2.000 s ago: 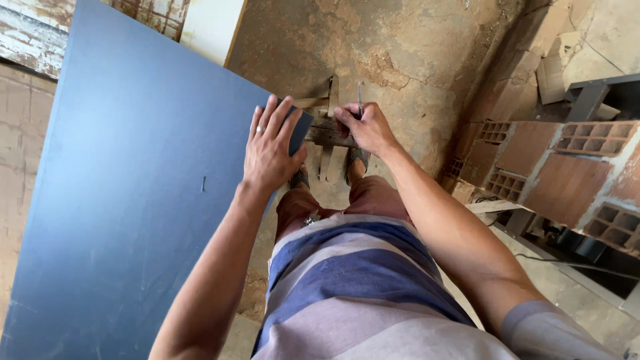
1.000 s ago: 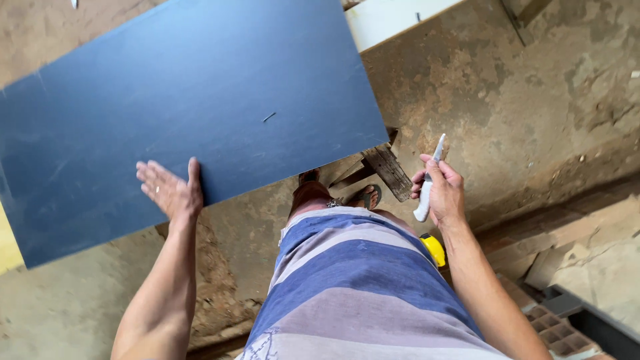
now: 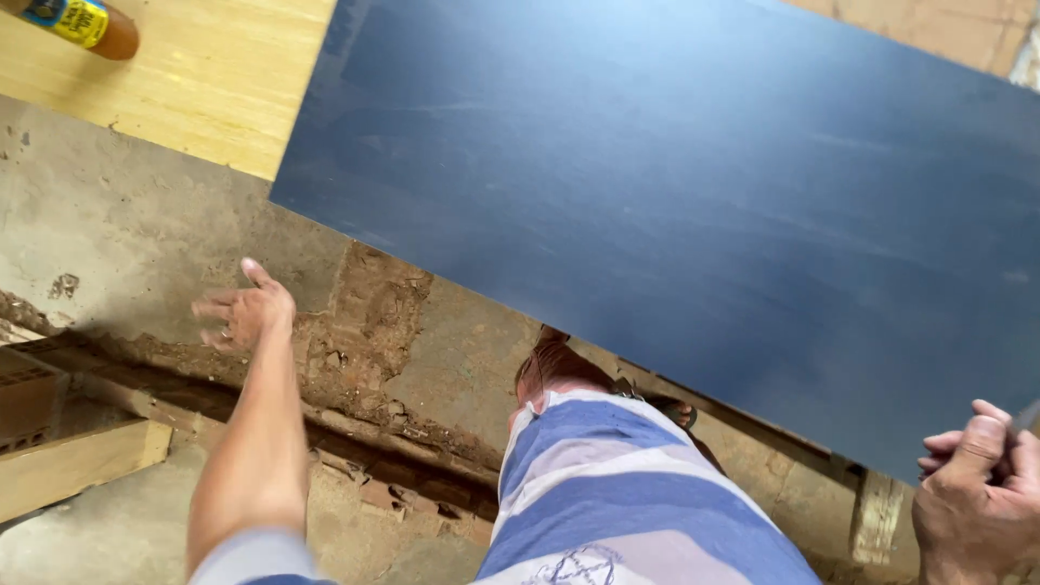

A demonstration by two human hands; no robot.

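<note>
A large dark blue panel (image 3: 650, 203) with faint scratches spans the upper right of the head view. My left hand (image 3: 248, 313) is in the air over the floor, left of the panel's near corner, fingers spread, a ring on one finger, holding nothing. My right hand (image 3: 979, 479) is at the right edge of the view, beside the panel's near edge, with its fingers curled around a grey, blurred object (image 3: 1025, 416). Most of that object is cut off by the frame, so only its tip shows; it appears to be the knife.
A yellowish wooden board (image 3: 236, 89) adjoins the panel's left end and bears a labelled bottle (image 3: 118, 36). Hollow bricks (image 3: 28, 398) and a wooden plank (image 3: 97, 463) lie at lower left. A wooden support (image 3: 877, 516) stands under the panel. The concrete floor (image 3: 162, 219) has a broken, dirt-filled strip.
My left hand has come off the panel and is now over the floor. The view has swung left, bringing in the bottle. The white-handled knife seen in my right hand before is now mostly out of view.
</note>
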